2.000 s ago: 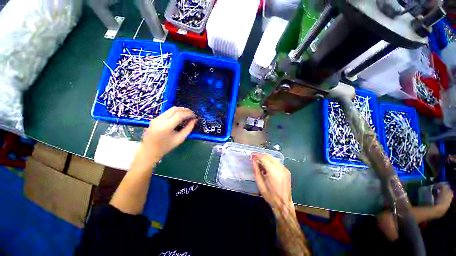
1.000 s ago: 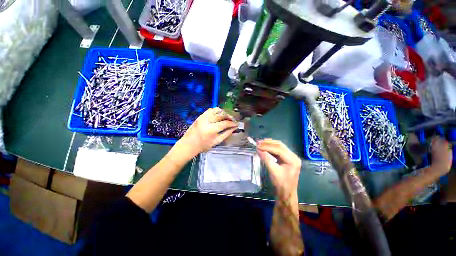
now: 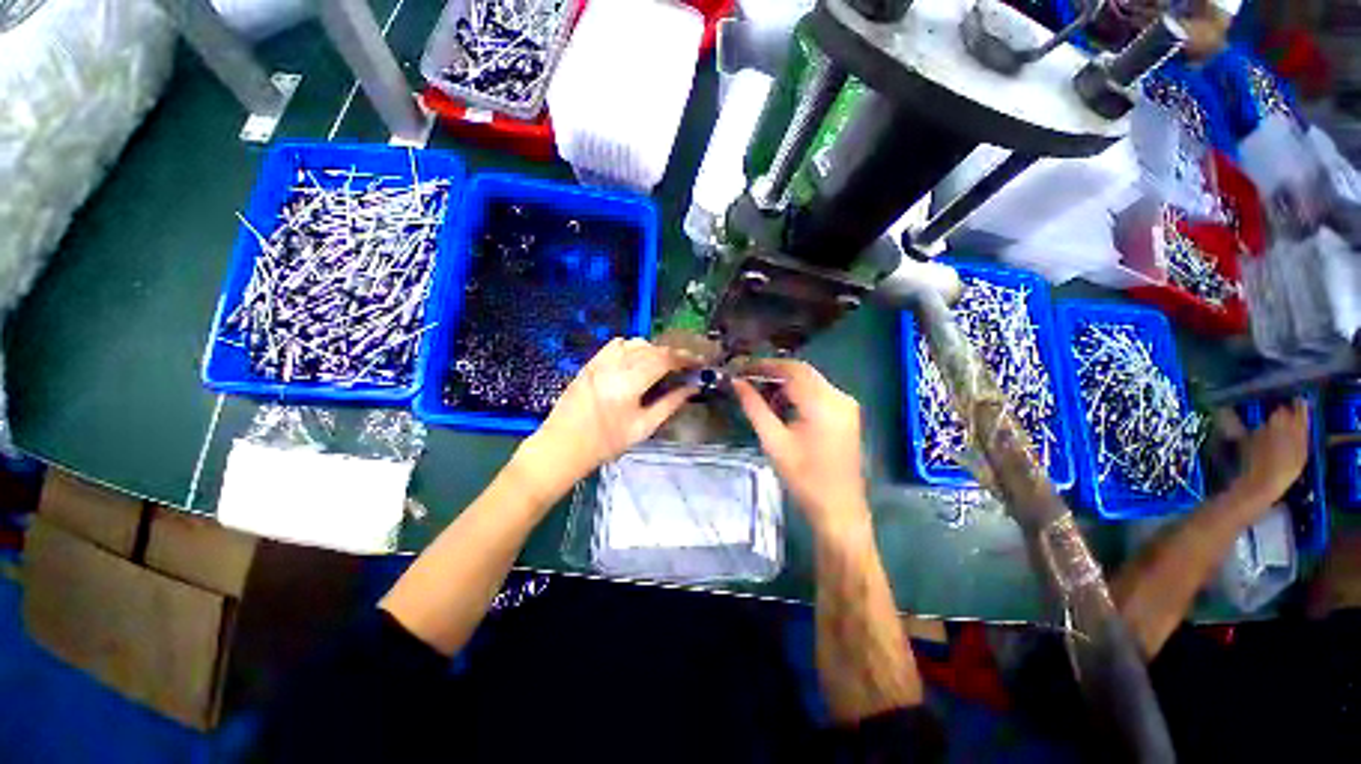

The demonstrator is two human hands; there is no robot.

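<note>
My left hand (image 3: pixel 609 400) has its fingertips at the small metal die (image 3: pixel 708 379) under the lever press (image 3: pixel 784 306); a small dark part shows there, and whether the fingers grip it is hidden. My right hand (image 3: pixel 811 433) pinches a slim silvery rod (image 3: pixel 761 379), its end at the die from the right. The clear plastic box (image 3: pixel 687 564) lies just below both hands. The blue tray of small dark parts (image 3: pixel 643 299) is left of the press, beside the blue tray of rods (image 3: pixel 227 321).
The taped press lever (image 3: pixel 1030 485) slants down at the right. Two blue trays (image 3: pixel 915 433) (image 3: pixel 1088 433) hold silvery parts. White packets (image 3: pixel 314 493) lie front left. Another person's hand (image 3: pixel 1273 452) is at far right. A red bin (image 3: pixel 1227 299) stands behind.
My left hand has moved from the dark-parts tray to the die. My right hand has moved from the clear box up to the die with the rod.
</note>
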